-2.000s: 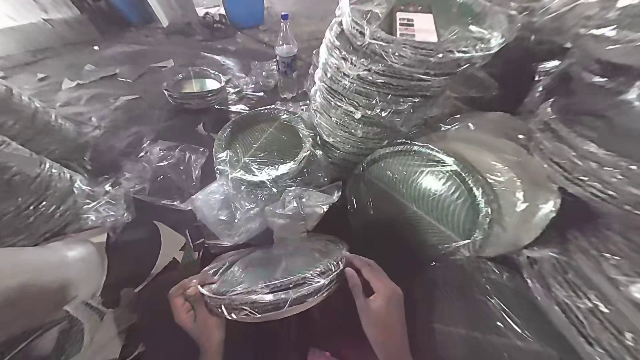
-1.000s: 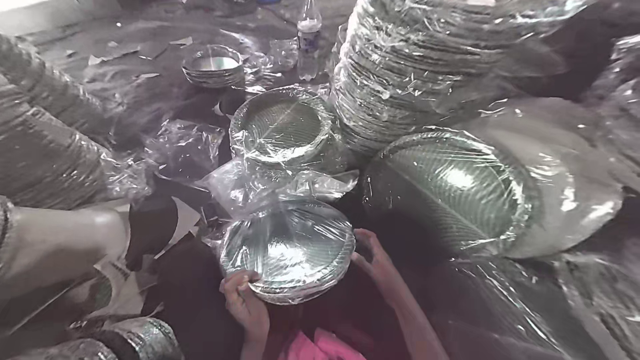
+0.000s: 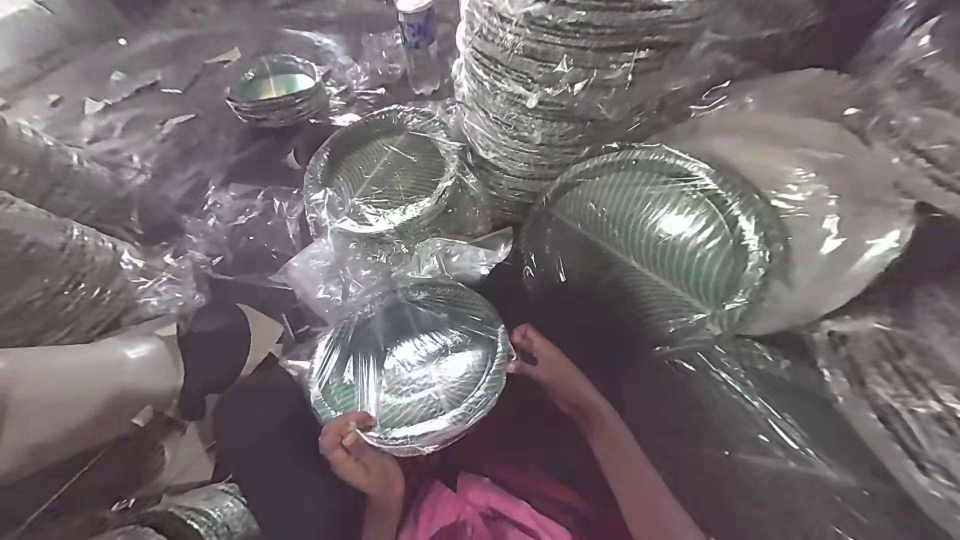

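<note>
A stack of round green plates in clear plastic film (image 3: pixel 420 367) is tilted in front of me, its shiny top toward the camera. My left hand (image 3: pixel 360 457) grips the near left edge, thumb and fingers pinching the film there. At the right edge, my right hand (image 3: pixel 547 367) has thumb and fingertips against the wrap. Just beyond lies a crumpled clear plastic bag (image 3: pixel 330 277), and behind it a wrapped stack of leaf-patterned plates (image 3: pixel 390 176). A larger wrapped leaf-patterned plate (image 3: pixel 645 232) is to the right.
A tall stack of wrapped plates (image 3: pixel 555 97) rises at the back, beside a plastic bottle (image 3: pixel 420 45). Small wrapped bowls (image 3: pixel 276 90) sit at the back left. More wrapped stacks (image 3: pixel 60 277) line the left side. Pink cloth (image 3: pixel 480 510) shows at the bottom.
The wrapped plate stack, seen nearly edge-on two seconds ago, has been tilted so its top faces the camera. My left hand has shifted to its near edge. The view has moved downward.
</note>
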